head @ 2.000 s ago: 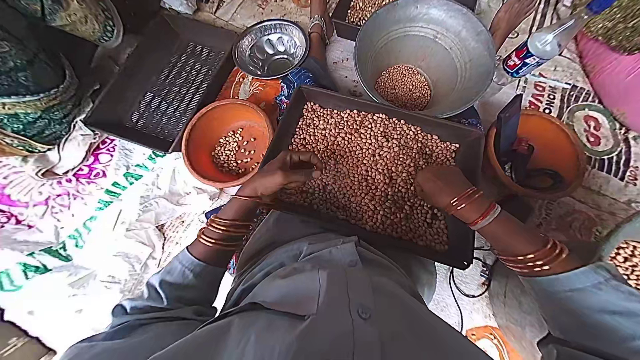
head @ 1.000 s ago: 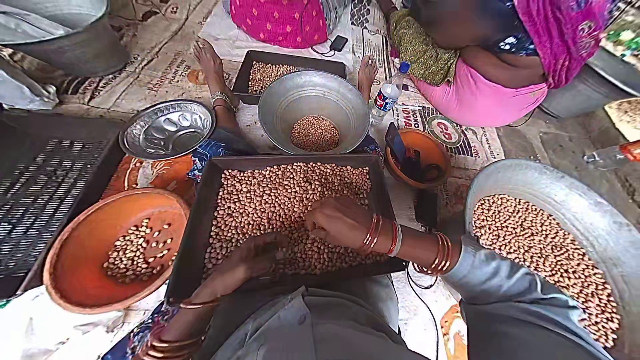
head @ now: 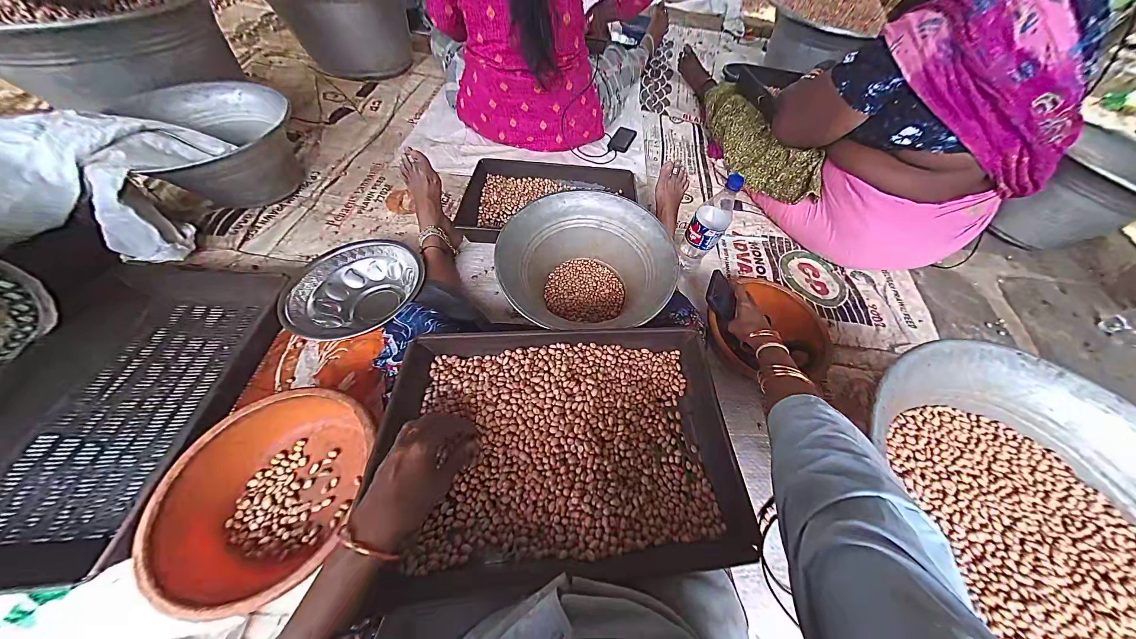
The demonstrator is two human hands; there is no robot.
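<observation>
A dark rectangular tray (head: 568, 559) filled with small brown nuts (head: 568, 435) rests on the person's lap. My left hand (head: 430, 466) touches the nuts at the tray's left side; its fingers are curled and whether they hold a nut is hidden. Beyond the tray's right rim, my right hand (head: 750, 324) reaches into an orange bowl (head: 803, 319) and touches a dark device (head: 721, 297) at its edge; its grip is partly hidden. An orange bowl (head: 191, 524) with some nuts stands at left. Behind the tray, a metal basin (head: 532, 257) holds more nuts.
A perforated black tray (head: 133, 426) and a shiny metal bowl (head: 352, 288) lie left. A large metal basin of nuts (head: 1021, 497) stands right. A plastic bottle (head: 710, 222) stands behind the orange bowl. Two people (head: 528, 80) sit ahead, near another nut tray (head: 524, 200).
My right hand has moved from the nuts in the lap tray to the orange bowl at right. My left hand remains over the tray's left part. The view has tilted up since the first frame.
</observation>
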